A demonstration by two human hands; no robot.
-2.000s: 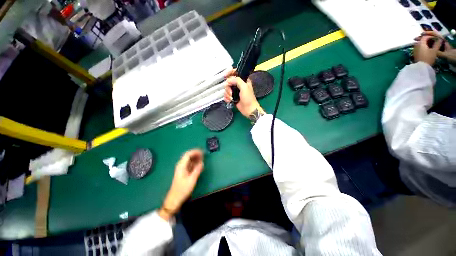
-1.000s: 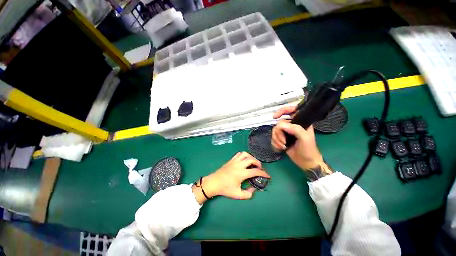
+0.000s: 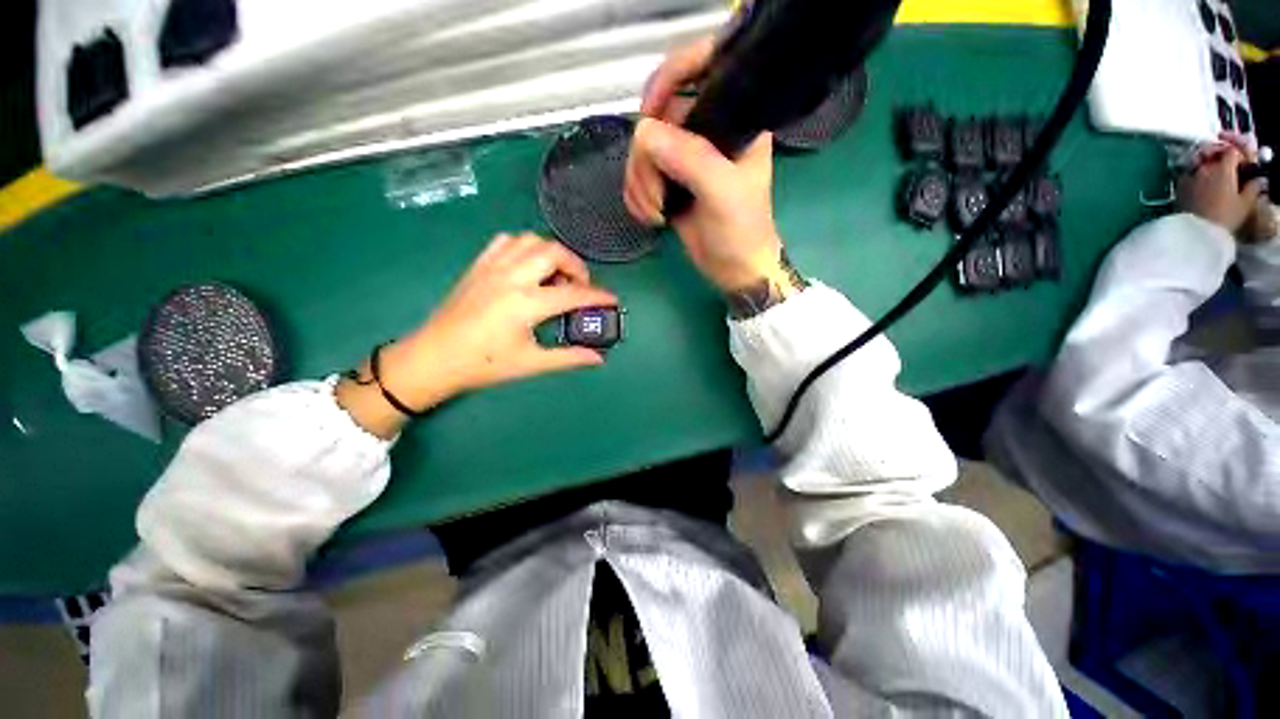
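My left hand (image 3: pixel 508 316) holds a small black watch unit (image 3: pixel 591 327) between thumb and fingers on the green mat. A pale square mark shows at the unit's centre. My right hand (image 3: pixel 713 190) is closed around the thick black electric screwdriver (image 3: pixel 786 63), above the edge of a round dark screw dish (image 3: pixel 590 190). The driver's tip is hidden behind the hand and cannot be made out. The thick black cord (image 3: pixel 969 267) loops down to my right forearm. A second dark dish (image 3: pixel 831 115) lies partly behind the driver.
White stacked trays (image 3: pixel 421 70) with black units stand at the upper left. A speckled silver dish (image 3: pixel 208 351) and a crumpled white wipe (image 3: pixel 98 379) lie left. A clear bag (image 3: pixel 431 176) lies by the trays. Several black units (image 3: pixel 969 204) sit right, near a coworker's sleeve (image 3: pixel 1123 316).
Since the earliest frame, my left hand has reached the single unit and taken hold of it. The view has moved closer to the bench. My right hand still holds the driver near the dark dish.
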